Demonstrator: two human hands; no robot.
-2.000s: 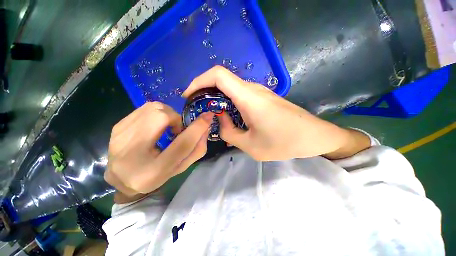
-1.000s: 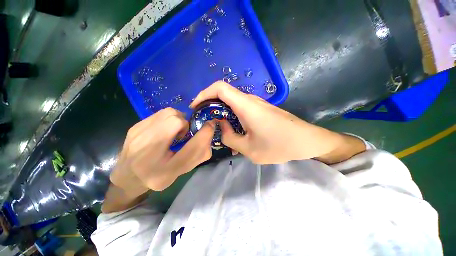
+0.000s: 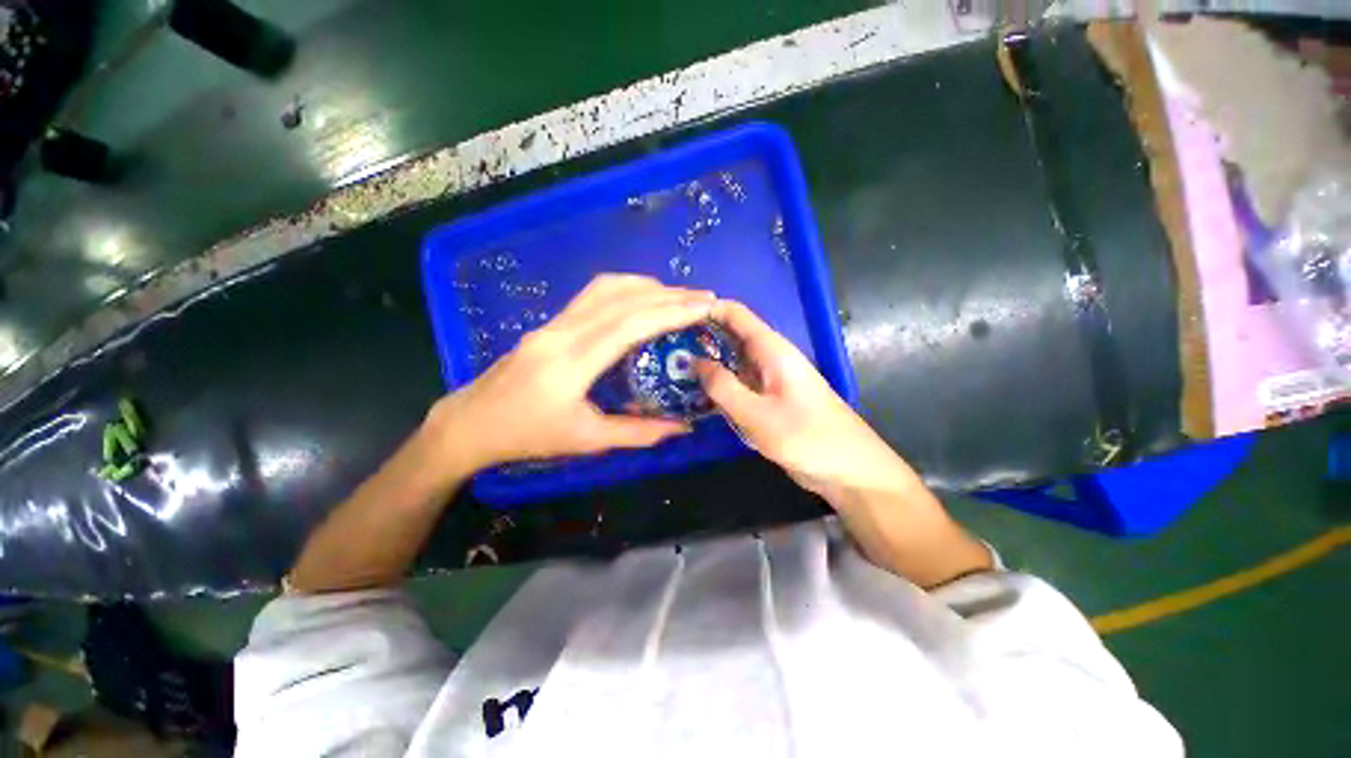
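A round unit with a blue-black circuit board (image 3: 674, 370) and a pale ring-shaped centre is held over the blue parts tray (image 3: 819, 267). My left hand (image 3: 556, 378) wraps its left side, fingers over the far rim and thumb along the near rim. My right hand (image 3: 785, 400) grips its right side, with the thumb on the board beside the pale centre. The fingers hide parts of the rim. Small shiny rings (image 3: 696, 230) lie scattered in the tray.
Green pieces (image 3: 123, 440) lie on the black sheeting at left. Black cylinders (image 3: 230, 33) are on the green belt beyond the whitish edge. A cardboard box (image 3: 1185, 252) with clear plastic (image 3: 1319, 267) is at right. A blue bin (image 3: 1148, 489) is below it.
The view has shifted, showing more of the box. My left hand has changed from pinching at the board with its fingertips to wrapping round the unit. The pale centre now shows.
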